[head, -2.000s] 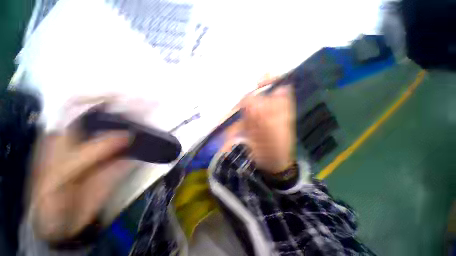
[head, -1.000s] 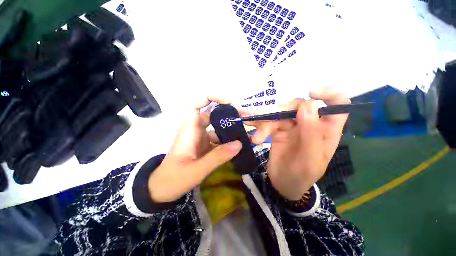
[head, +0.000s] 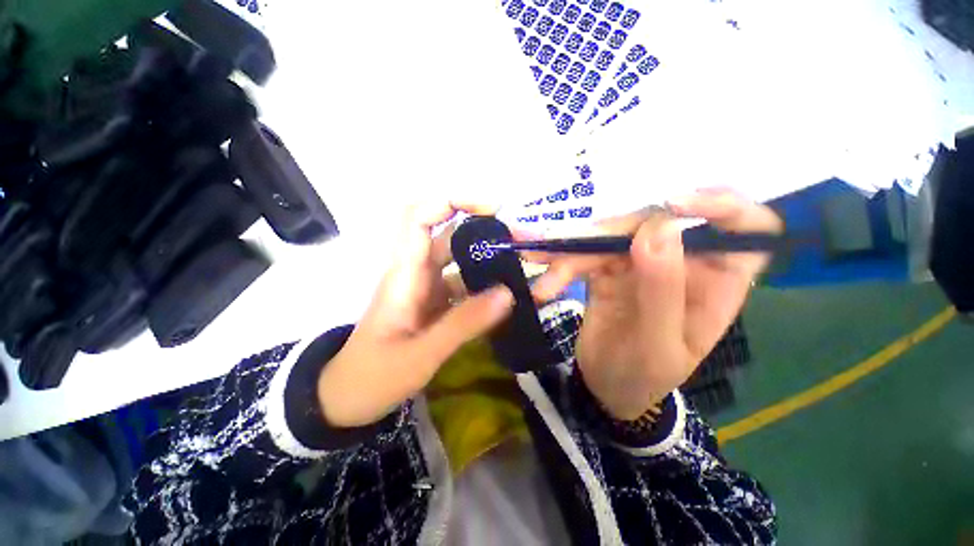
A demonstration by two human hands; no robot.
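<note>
My left hand (head: 401, 341) holds a black housing (head: 519, 320) near the body, its rounded end pointing up and away, my thumb across its face. A small sticker with pale "88"-like marks (head: 482, 251) lies at the housing's rounded end. My right hand (head: 668, 299) holds dark tweezers (head: 641, 244) nearly level, the tip pointing left at the sticker. Whether the tip grips the sticker or only touches it cannot be told. The sticker sheets (head: 571, 53) with rows of dark marks lie fanned on the white table beyond the hands.
A pile of black housings (head: 118, 203) covers the table's left side, one housing (head: 280, 187) lying at its right edge. White papers (head: 854, 107) with ragged edges lie at the right. Below right are a blue item (head: 822, 229) and a green floor with a yellow line (head: 844, 384).
Two seconds ago the housing was at lower left and the right hand apart from it. Now both meet in front of the body. Over the last second the tweezers have only shifted slightly.
</note>
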